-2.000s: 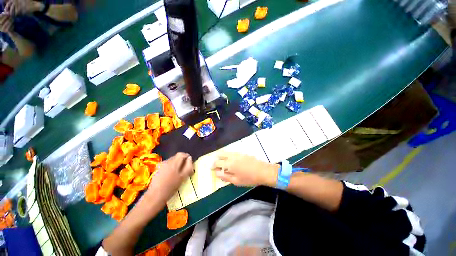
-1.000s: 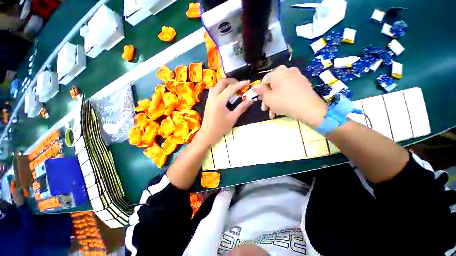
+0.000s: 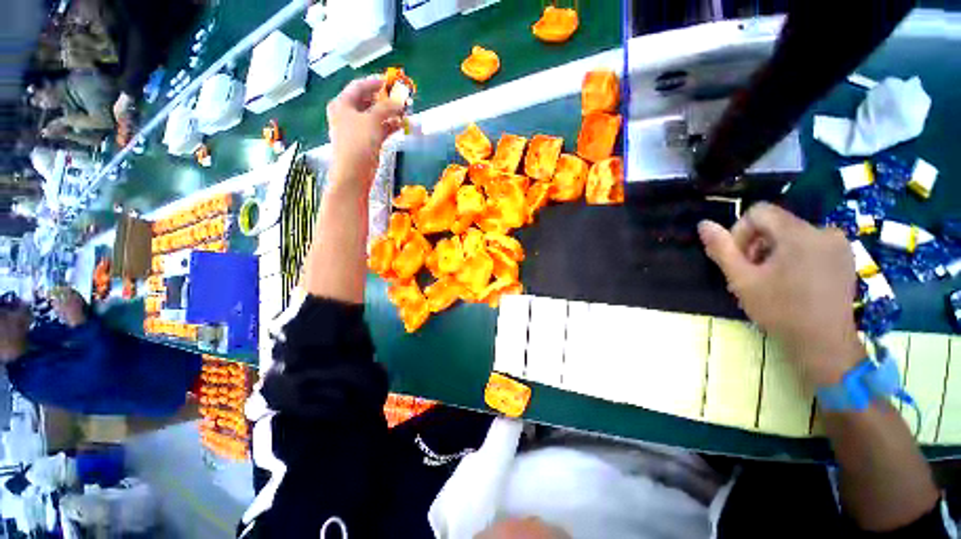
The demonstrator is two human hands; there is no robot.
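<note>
My left hand [image 3: 361, 116] is stretched out to the upper left, over the pale rail. Its fingers grip an orange housing [image 3: 398, 86] with a small white block in it. My right hand [image 3: 785, 279] is above the right end of the black work mat [image 3: 622, 258], fingers curled; I cannot tell if anything is in them. A light-blue wrist strap [image 3: 859, 387] is on my right wrist. Orange housings [image 3: 464, 237] lie heaped left of the mat. The adhesive pad strip [image 3: 653, 363] lies along the bench's near edge. Blue circuit boards [image 3: 880, 237] with white batteries lie at right.
A dark screwdriver [image 3: 801, 79] slants over the white box [image 3: 653, 142] behind the mat. Crumpled white tissue [image 3: 880, 118] lies at upper right. White boxes [image 3: 276, 72] line the conveyor. Stacked pad sheets [image 3: 297, 226] and a blue bin [image 3: 223, 300] are at left. Another person's sleeve [image 3: 116, 363] is far left.
My left hand has moved from the mat out to the upper left with the orange housing. My right hand has come away from it. The view has turned left.
</note>
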